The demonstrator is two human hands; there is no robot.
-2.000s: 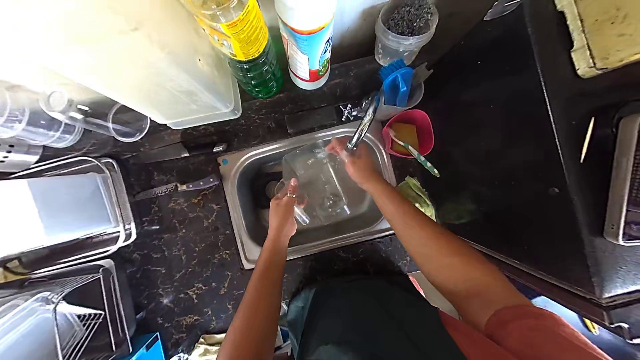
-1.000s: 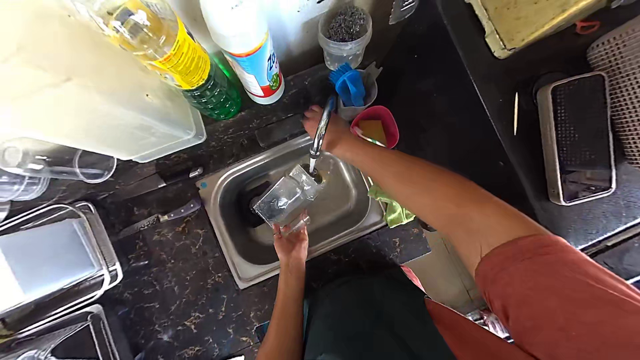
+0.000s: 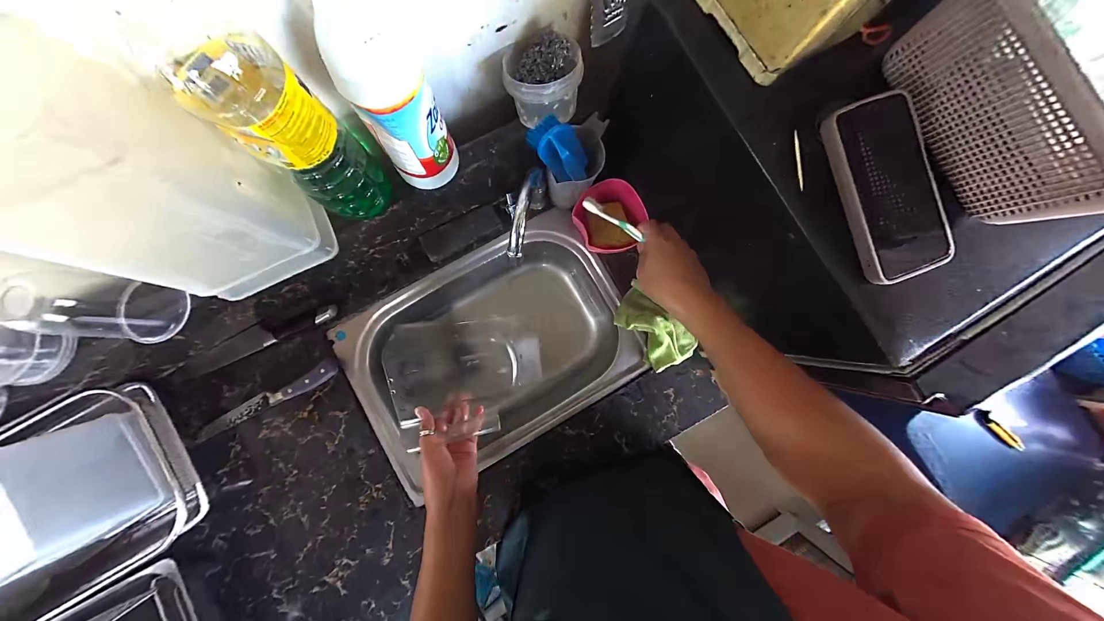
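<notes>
My left hand holds a clear plastic container by its near edge, over the left part of the steel sink. The container is see-through and partly blurred. At the sink's back right, my right hand grips the handle end of a white and green toothbrush. The brush lies across a pink tub with a yellowish sponge in it. Beneath my right hand a green cloth hangs on the sink's right rim. The chrome tap stands at the back rim.
Two knives lie left of the sink. Behind it are a yellow-labelled bottle, a white bottle, a blue brush in a cup and a tub of steel wool. Glass dishes stand left, a perforated basket right.
My right hand has left the tap and now holds the toothbrush at the pink tub. My left hand has moved the clear container away from the tap, lower in the sink.
</notes>
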